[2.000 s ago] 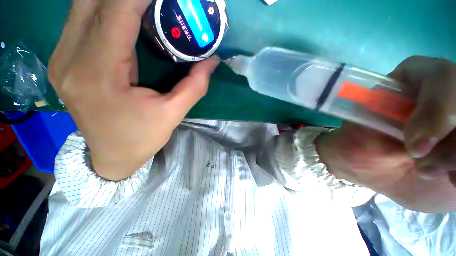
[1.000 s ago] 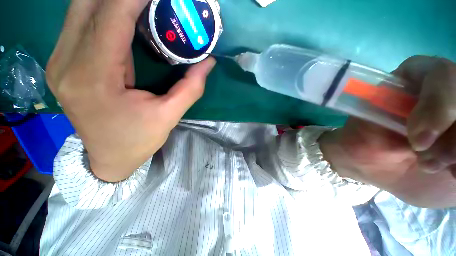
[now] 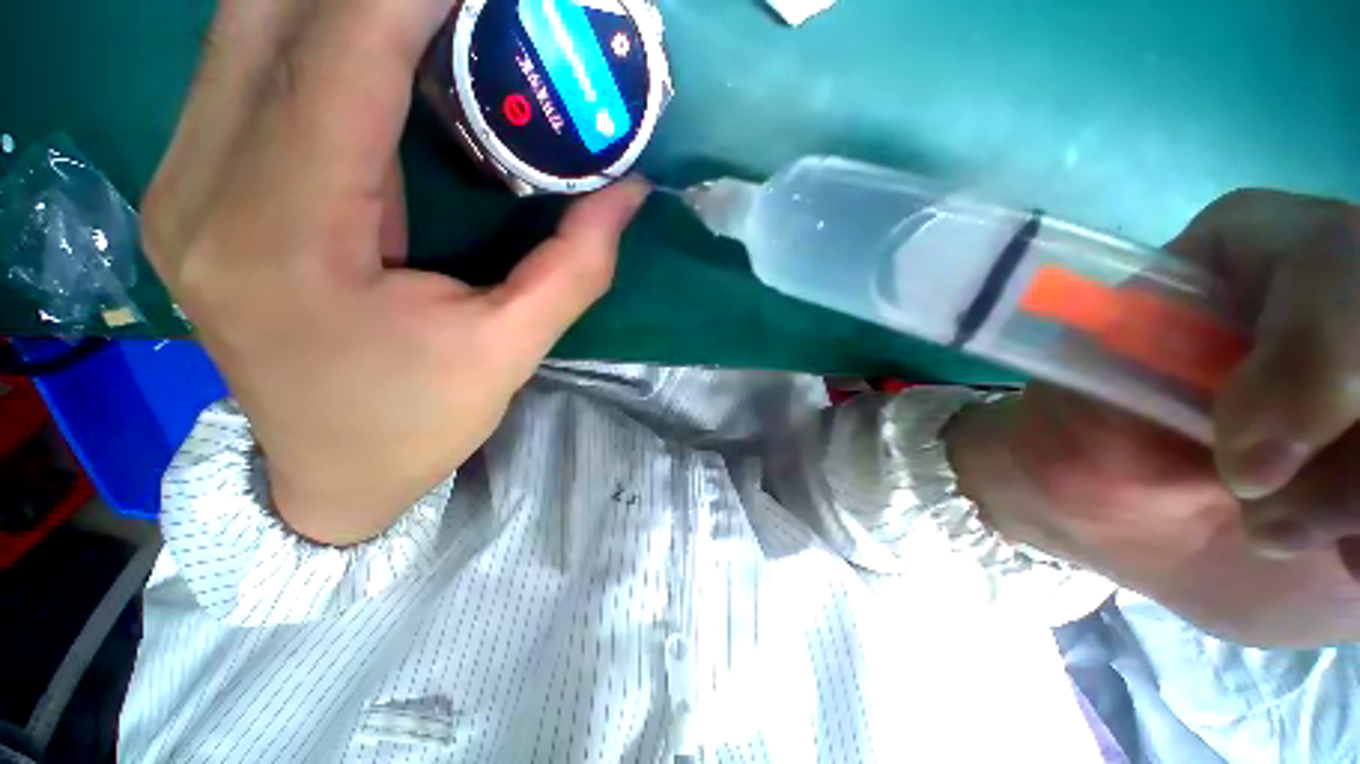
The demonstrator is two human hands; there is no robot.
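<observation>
My left hand (image 3: 358, 284) holds a round smartwatch (image 3: 559, 82) at the top, screen up, with a silver rim and a lit blue band and red dot; its upper edge is cut off by the frame. My right hand (image 3: 1193, 463), cut off by the right edge, grips a large clear syringe (image 3: 850, 239) with a black ring and an orange part inside. The syringe's thin needle (image 3: 671, 191) points left at the watch's lower rim, beside my left thumb tip. Whether it touches the rim is unclear.
A green mat (image 3: 925, 90) covers the bench. Crinkled clear plastic film (image 3: 67, 232) lies at the left edge. A blue bin (image 3: 134, 411) stands below the bench edge at left. A white scrap (image 3: 800, 8) shows at the top. Pale cloth (image 3: 1253, 679) is at the lower right.
The syringe moved slightly right and up, then back left and down, with my right hand. The watch shifted slightly with my left hand. Both grips are unchanged.
</observation>
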